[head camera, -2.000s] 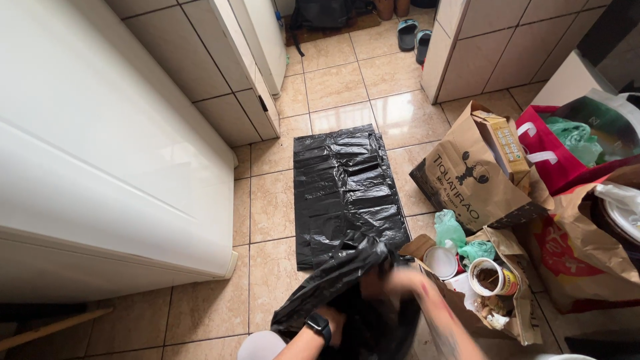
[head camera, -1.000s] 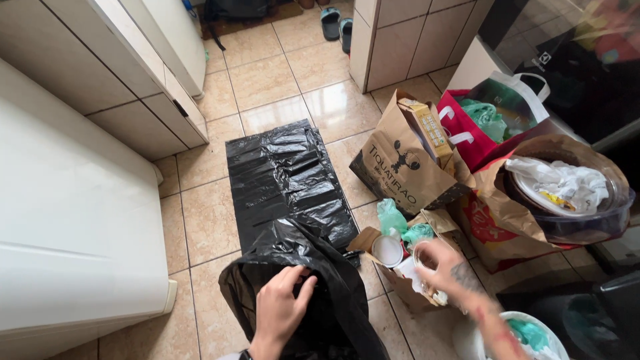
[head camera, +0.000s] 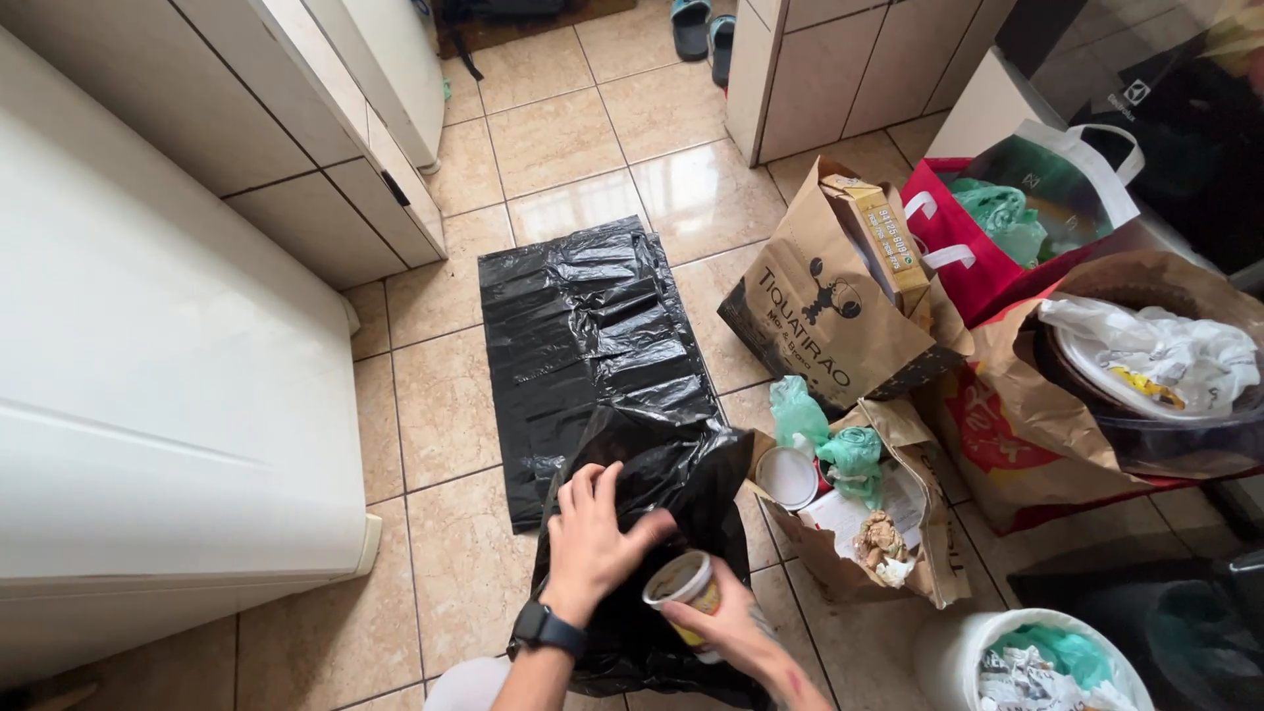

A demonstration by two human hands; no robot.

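A black plastic bag (head camera: 647, 434) lies spread over the floor tiles, its mouth gathered up at the near end. My left hand (head camera: 595, 543), with a dark watch on the wrist, is at the bag's opening, fingers spread and thumb blurred; whether it pinches the plastic cannot be told. In my right hand (head camera: 726, 617) is a used plastic tub (head camera: 681, 583), tilted over the bag's mouth. To the right, an open paper bag (head camera: 829, 563) contains a round white lid or tub (head camera: 787, 478), green plastic bags (head camera: 852, 462) and crumpled paper (head camera: 879, 538).
Beyond stand a brown paper bag with a carton (head camera: 810, 296), a red bag (head camera: 953, 197) and a paper bag (head camera: 1027, 425) with containers. A white bin (head camera: 953, 652) with plastic waste is at the lower right. A white appliance (head camera: 178, 395) fills the left side. Sandals (head camera: 690, 30) lie far back.
The tub has moved left in my right hand from the open paper bag to the black bag's mouth. Two seconds ago both hands were at the black bag.
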